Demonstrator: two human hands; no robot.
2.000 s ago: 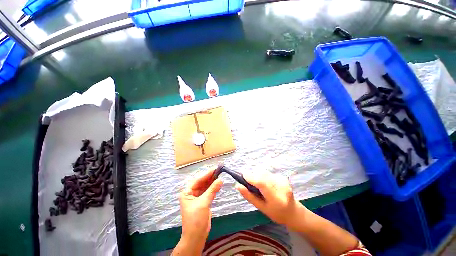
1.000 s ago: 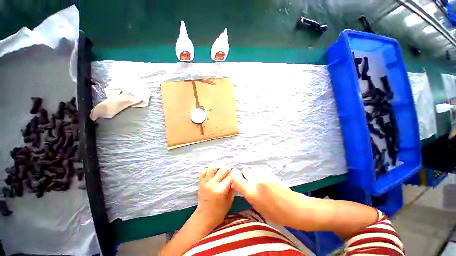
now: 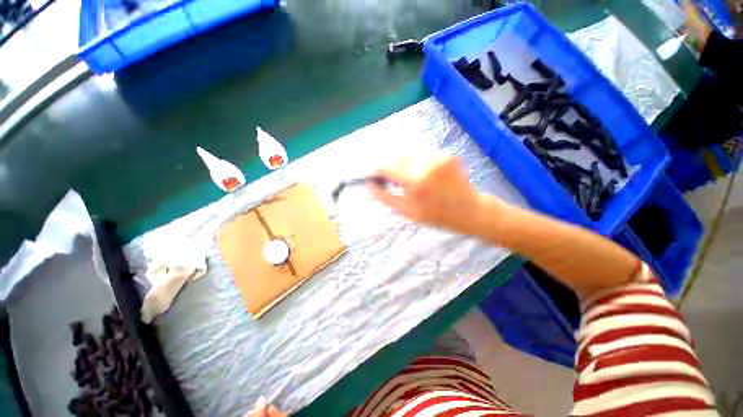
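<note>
My right hand (image 3: 424, 191), slightly blurred, holds a long black part (image 3: 352, 186) by one end above the white sheet, between the cardboard and the blue bin. The part's free end points left. My left hand (image 3: 265, 409) is cut off by the bottom edge; only fingertips show, and what it holds cannot be seen. The cardboard pad (image 3: 314, 236) has a dark glue streak and a small white glue dish (image 3: 277, 252) on it. Small dark parts (image 3: 110, 370) are heaped in the lined tray (image 3: 122, 285) at lower left.
A blue bin (image 3: 521, 183) with long black parts stands at right. Two glue bottles (image 3: 226, 174) (image 3: 272, 151) stand behind the cardboard. A crumpled cloth (image 3: 169, 287) lies by the tray. A stray black part (image 3: 404, 49) touches or nears the bin. Another person's dark sleeve (image 3: 723, 65) shows at upper right.
My hands, together at the front before, are apart. My right hand has moved forward and right with the long part; my left has dropped to the bottom edge. The view has turned.
</note>
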